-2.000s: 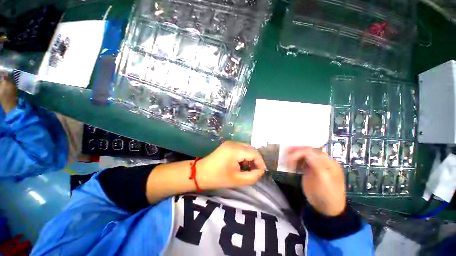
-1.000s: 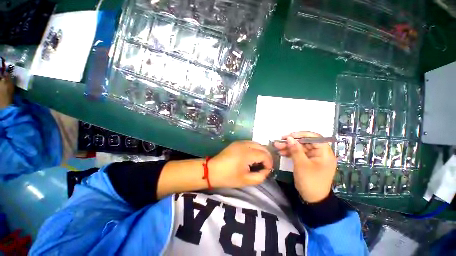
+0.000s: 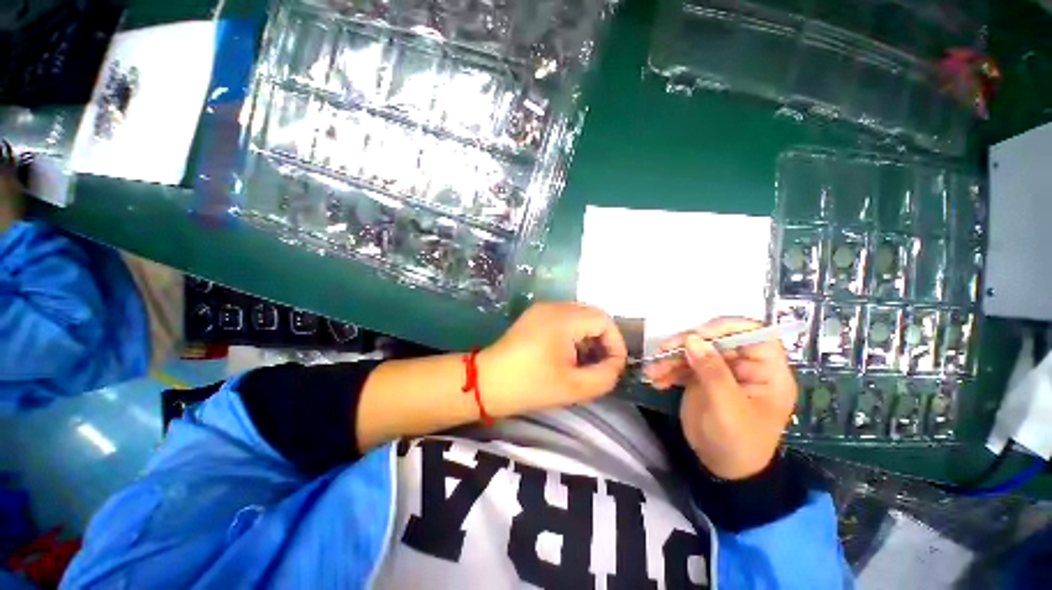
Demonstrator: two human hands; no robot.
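Note:
My left hand [image 3: 554, 360], with a red band at the wrist, is curled with thumb and fingertips together around a small dark component [image 3: 591, 348], mostly hidden by the fingers. My right hand [image 3: 738, 398] holds slim silver tweezers [image 3: 744, 339] like a pen, their tip pointing left at the left fingertips; whether they touch the part is too small to tell. Behind the hands lies a white sheet [image 3: 675, 271] with a brown-grey patch [image 3: 630, 335] at its near edge.
A large clear blister tray [image 3: 392, 150] with small parts lies at the left. A smaller clear tray [image 3: 879, 300] lies at the right, beside a white box [image 3: 1021, 231]. A clear empty-looking tray [image 3: 796, 58] is at the back. A neighbour's blue sleeve [image 3: 58, 311] shows far left.
The right hand first moved in beside the left with the tweezers visible. Since then the tweezers have tilted, tip lower, and the hand has shifted slightly right. The left hand stays curled.

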